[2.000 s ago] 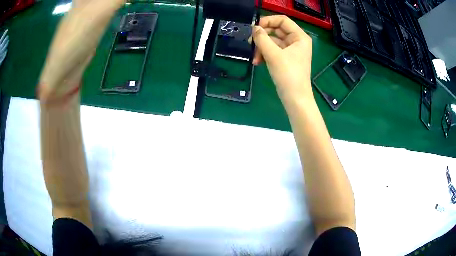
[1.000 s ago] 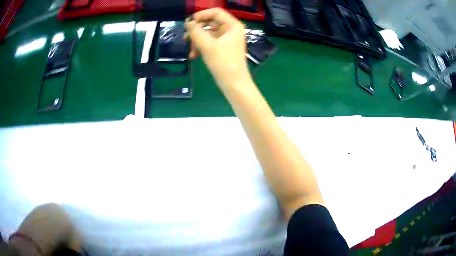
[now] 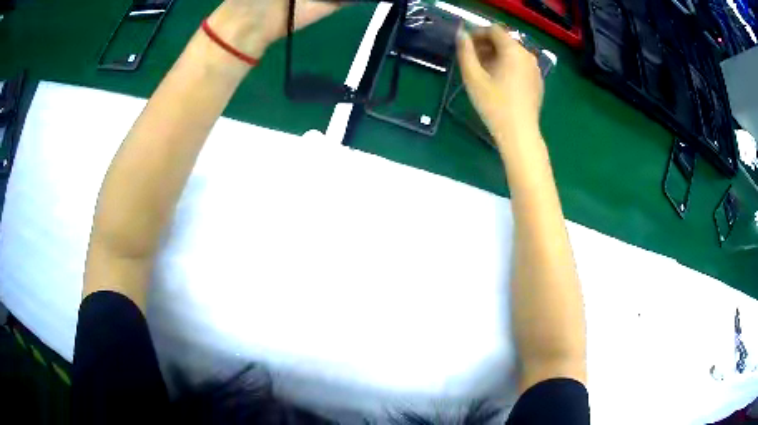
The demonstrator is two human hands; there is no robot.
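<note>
My left hand (image 3: 287, 15) is at the top edge, partly cut off, with a red cord on the wrist. It holds a black phone middle frame (image 3: 291, 58) raised over the green bench and white strip (image 3: 366, 51). Another middle frame (image 3: 428, 41) lies on the bench just right of it, its white label towards me. My right hand (image 3: 504, 75) is over the bench beside that frame, thumb and fingers bent close together. Whether it grips anything is unclear. It partly hides a tilted frame (image 3: 474, 123) beneath it.
The white sheet (image 3: 332, 249) covers the near side. Another frame (image 3: 110, 64) lies at upper left, two more (image 3: 681, 178) at right. A red tray (image 3: 548, 18) and a black blister tray (image 3: 657, 83) are at upper right. Small dark scraps (image 3: 740, 344) lie on the sheet's right end.
The view swung right, then back. My left hand dropped low to the near edge and is now up holding the raised frame. My right hand has come away from that frame, to its right.
</note>
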